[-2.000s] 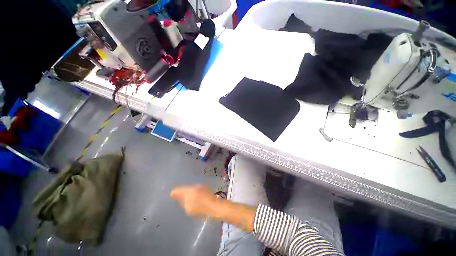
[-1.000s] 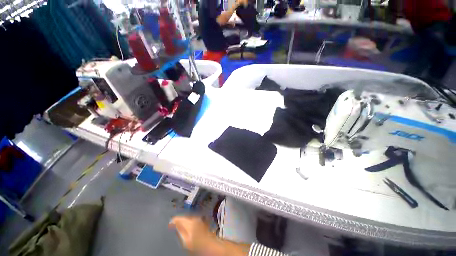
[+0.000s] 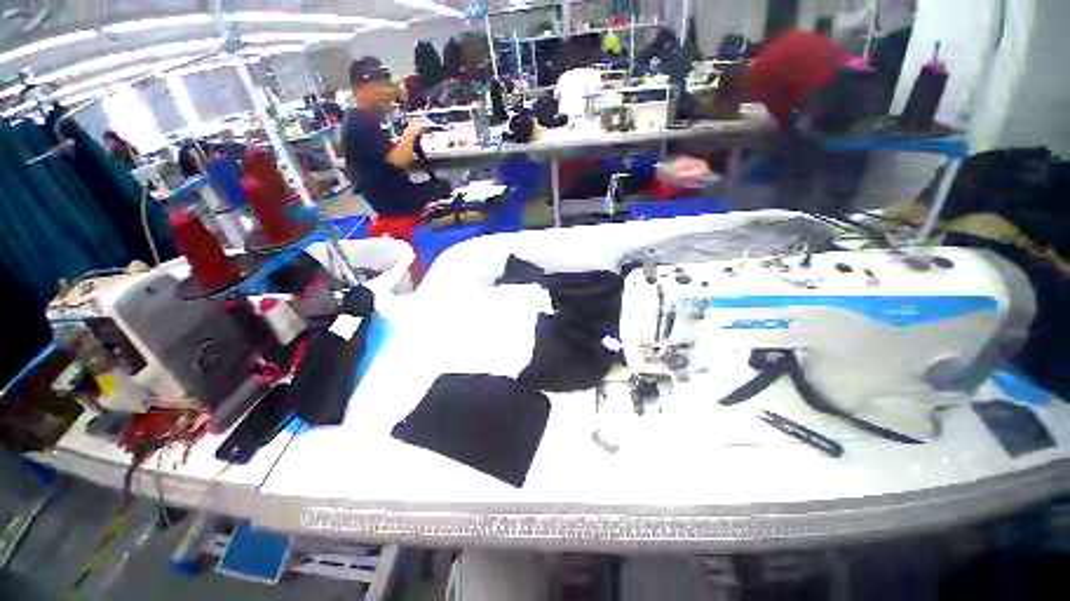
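Observation:
Neither of my hands is in view. A flat black cut panel point(image 3: 475, 425) lies on the white table point(image 3: 387, 470) near its front edge. Black garment pieces point(image 3: 575, 340) lie crumpled behind it, partly hidden by the white lockstitch machine point(image 3: 821, 323) with its blue stripe. Dark thread snips point(image 3: 803, 433) lie on the table in front of the machine. A forked black strip point(image 3: 821, 399) lies beside them, running under the machine arm.
At left stand a second machine point(image 3: 188, 340) and dark red thread cones point(image 3: 202, 249), with tangled red thread waste point(image 3: 164, 432) beside it. A black folded piece with a white label point(image 3: 331, 366) lies on a blue sheet. A person point(image 3: 381, 153) is across the aisle.
The view has swung up and to the right. The hand seen earlier above the floor has left the picture, as has the olive sack. The panel and snips lie as before.

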